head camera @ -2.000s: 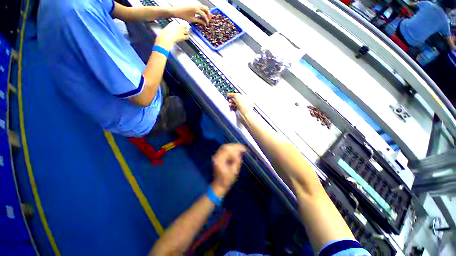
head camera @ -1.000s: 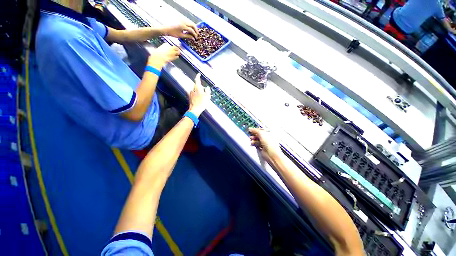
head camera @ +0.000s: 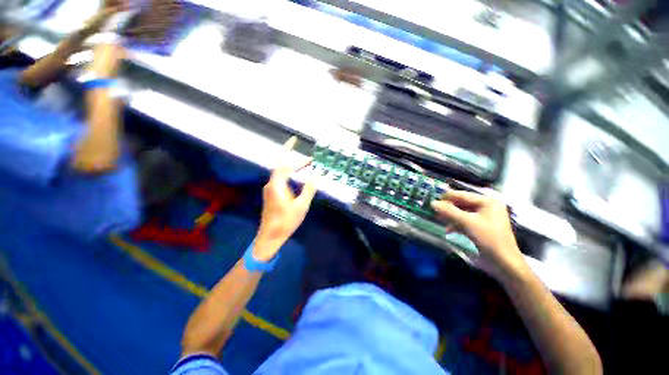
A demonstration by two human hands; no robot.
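Observation:
The green circuit board panel (head camera: 378, 179) spans between my two hands, over the rails at the bench's near edge. My left hand (head camera: 287, 201) is at the panel's left end, thumb and fingers at its edge. My right hand (head camera: 480, 220) pinches the panel's right end. Small pale and dark parts show in repeated rows on the panel. The frame is blurred, so fine detail of the fingertips is hidden. A blue band (head camera: 260, 256) is on my left wrist.
A black carrier (head camera: 440, 132) with a pale green strip lies behind the panel. A blurred brown pile (head camera: 351, 76) and a dark bag (head camera: 248, 40) lie on the white bench (head camera: 213, 77). At the left, another person (head camera: 51, 161) in blue works by a parts bin (head camera: 155, 26).
The panel, earlier farther left along the rails, is now in front of the black carrier, between my hands. The view has swung to the right and blurred.

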